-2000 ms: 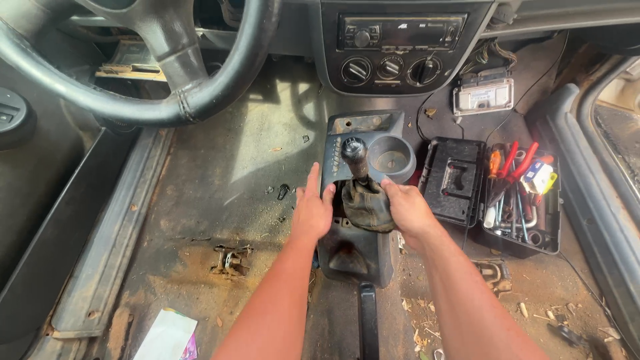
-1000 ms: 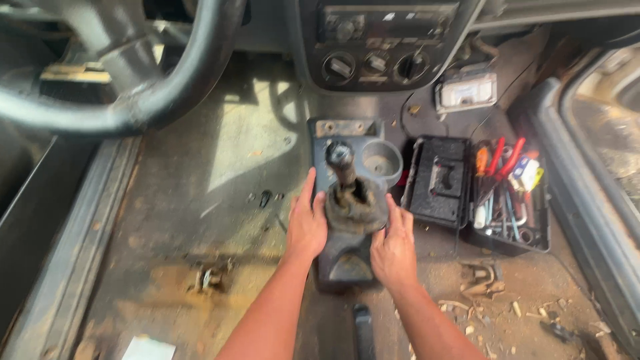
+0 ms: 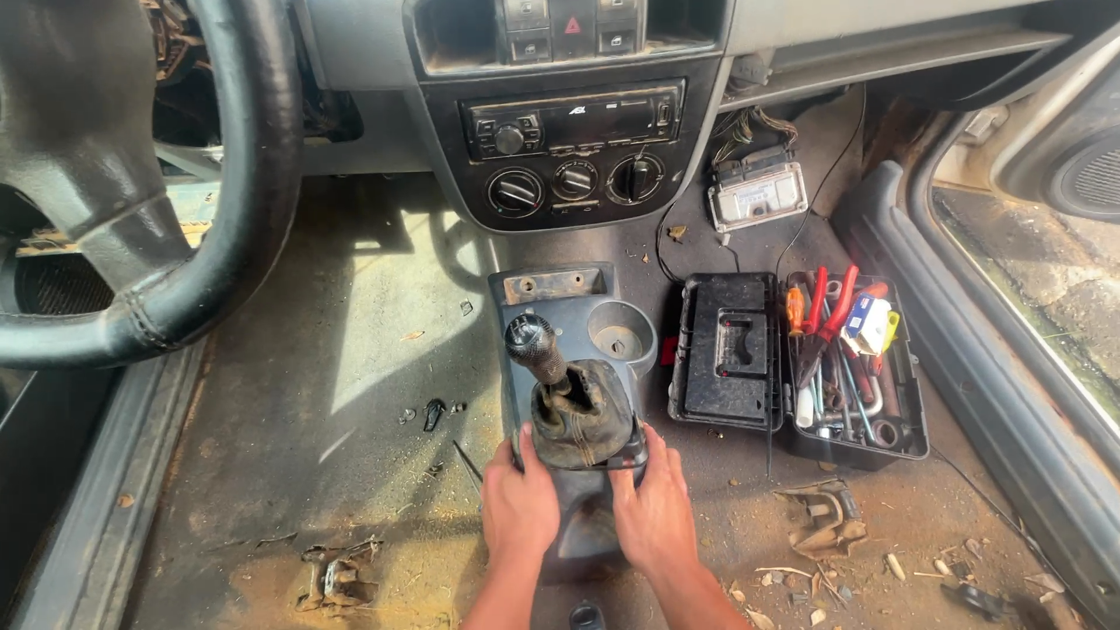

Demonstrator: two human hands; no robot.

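A dark plastic centre console (image 3: 569, 306) with a round cup holder (image 3: 619, 332) lies on the car floor between both hands. Through it rises the gear lever, topped by a worn black knob (image 3: 530, 339); a dusty gear lever boot (image 3: 582, 416) surrounds its base. My left hand (image 3: 522, 499) grips the console's left edge beside the boot, thumb on top and fingers hidden below. On the opposite side, my right hand (image 3: 652, 503) holds the right edge near the boot's lower corner, its fingers partly hidden.
Right of the console, an open black toolbox (image 3: 910, 420) holds red-handled pliers (image 3: 827, 302), an orange screwdriver (image 3: 794, 311) and wrenches; its lid (image 3: 724, 407) lies alongside. A steering wheel (image 3: 280, 175) is at upper left. Metal floor brackets (image 3: 337, 577) (image 3: 827, 518) and a wired electronic module (image 3: 758, 197) are around.
Both hands have moved down along the console's sides, toward its near end. The view has shifted, showing more of the dashboard.
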